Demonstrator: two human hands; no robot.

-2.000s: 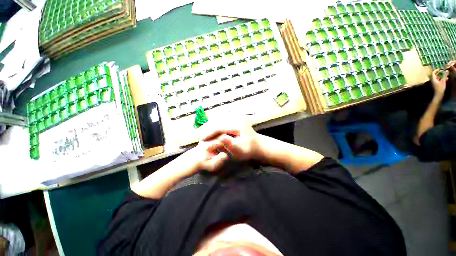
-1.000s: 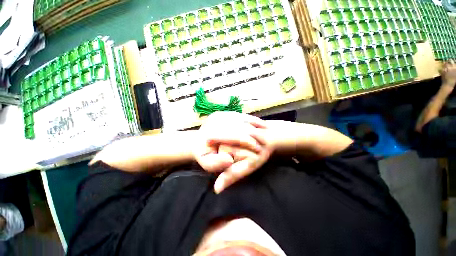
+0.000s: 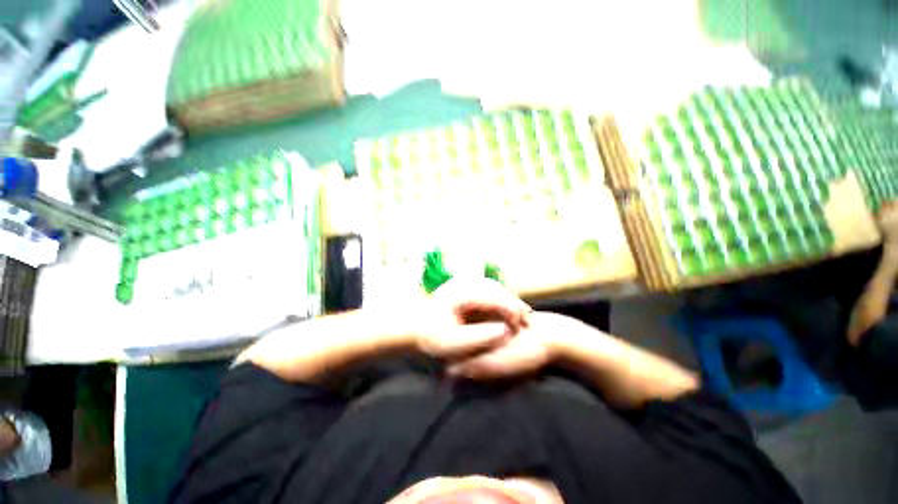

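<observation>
My left hand [image 3: 455, 330] and my right hand [image 3: 519, 346] are clasped together in front of my body, at the table's front edge. The fingers are folded and blurred, and I see nothing held between them. Green strips [image 3: 433, 270] show on the cardboard just beyond my hands, with green ends at both sides and the middle washed out or hidden. A cardboard sheet [image 3: 612, 273] bears a grid of small square green units [image 3: 537, 148]. One loose unit [image 3: 589, 250] lies near its right front.
A dark smartphone [image 3: 343, 274] lies left of the sheet. A paper-covered stack [image 3: 212, 281] with green units is farther left. Stacked cardboard layers [image 3: 655, 246] with another green grid stand right. A blue stool [image 3: 763, 364] is below. Another person's arm [image 3: 876, 285] shows far right.
The view has shifted, so the table sits lower and more of its back shows. The picture is brighter and blurrier. My hands have gone from spread interlaced fingers to a more compact clasp.
</observation>
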